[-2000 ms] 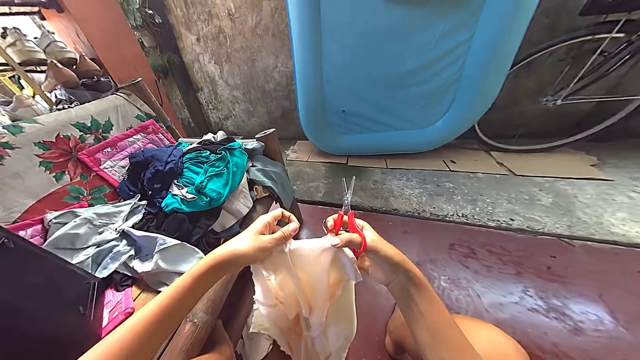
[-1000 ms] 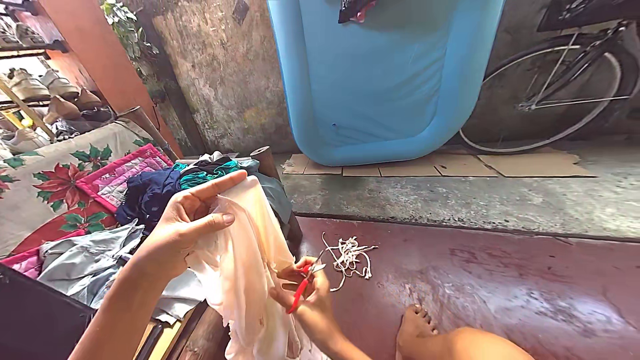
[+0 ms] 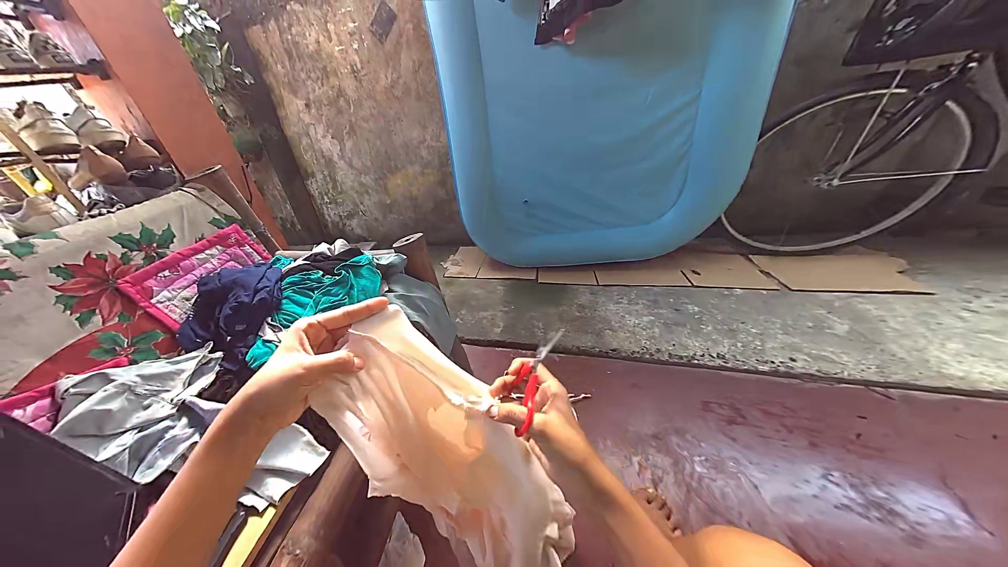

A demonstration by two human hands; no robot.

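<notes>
A thin cream-coloured cloth (image 3: 449, 441) hangs between my hands, with a seam running along its upper edge. My left hand (image 3: 315, 362) grips its upper left corner between thumb and fingers. My right hand (image 3: 543, 405) pinches the seam further right and also holds scissors with red handles (image 3: 529, 402), their blades pointing up and away from the cloth. Partly hidden behind my right hand, pale cut strips (image 3: 581, 397) lie on the red floor.
Piled clothes, among them a teal garment (image 3: 331, 285) and a grey cloth (image 3: 134, 409), lie on the seat at left. A blue inflatable pool (image 3: 591, 134) leans on the wall above flattened cardboard (image 3: 843, 272). A bicycle wheel (image 3: 835, 177) stands at right; shoes (image 3: 47, 130) fill a rack.
My right hand has risen from lower on the cloth to its upper seam, scissors still in hand. My left hand has moved from the cloth's top middle to the left over these two seconds.
</notes>
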